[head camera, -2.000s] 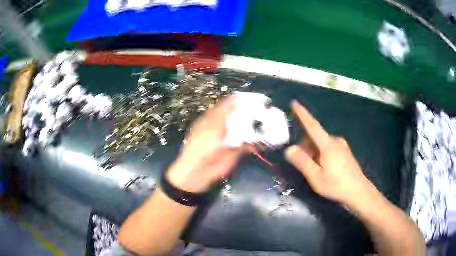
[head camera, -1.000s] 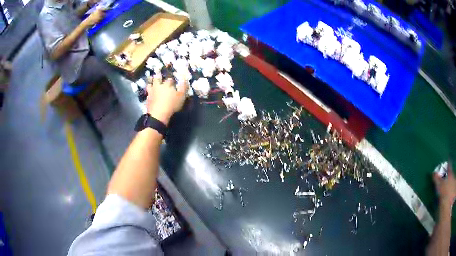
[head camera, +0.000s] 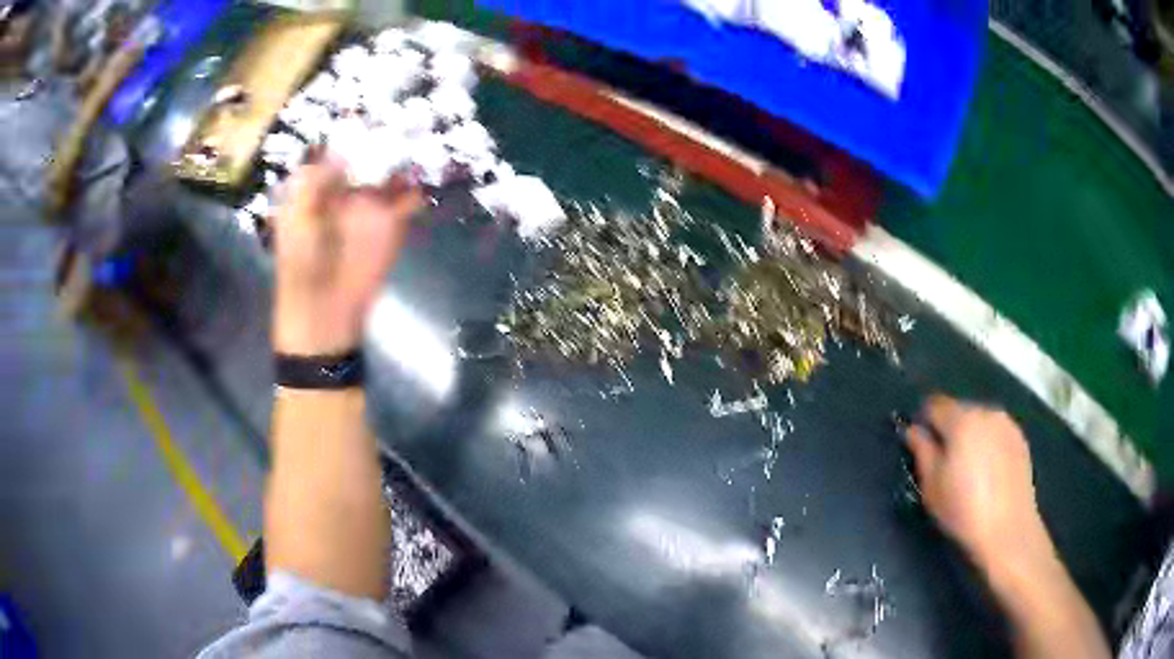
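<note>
White units (head camera: 386, 110) are heaped at the upper left of the bench, blurred. My left hand (head camera: 337, 251), with a black wristband, is at the near edge of this heap; blur hides whether its fingers hold a unit. A tangled pile of thin silvery and brass-yellow metal pieces (head camera: 618, 290) lies mid-bench. My right hand (head camera: 972, 464) is over the right part of the bench with curled fingers; I cannot tell if a small piece is between its fingertips. A white unit (head camera: 1143, 335) sits on the green belt at the far right.
A blue board (head camera: 953, 116) with white units stands on a red support (head camera: 824, 219) behind the bench. A yellow-brown tray (head camera: 277, 77) lies far left. A black crate (head camera: 425, 554) is below the bench edge. Loose bent wires (head camera: 856, 599) lie near the front.
The view has shifted. My right hand has let go of the white unit, now on the belt, and has come back over the bench. My left hand remains at the heap.
</note>
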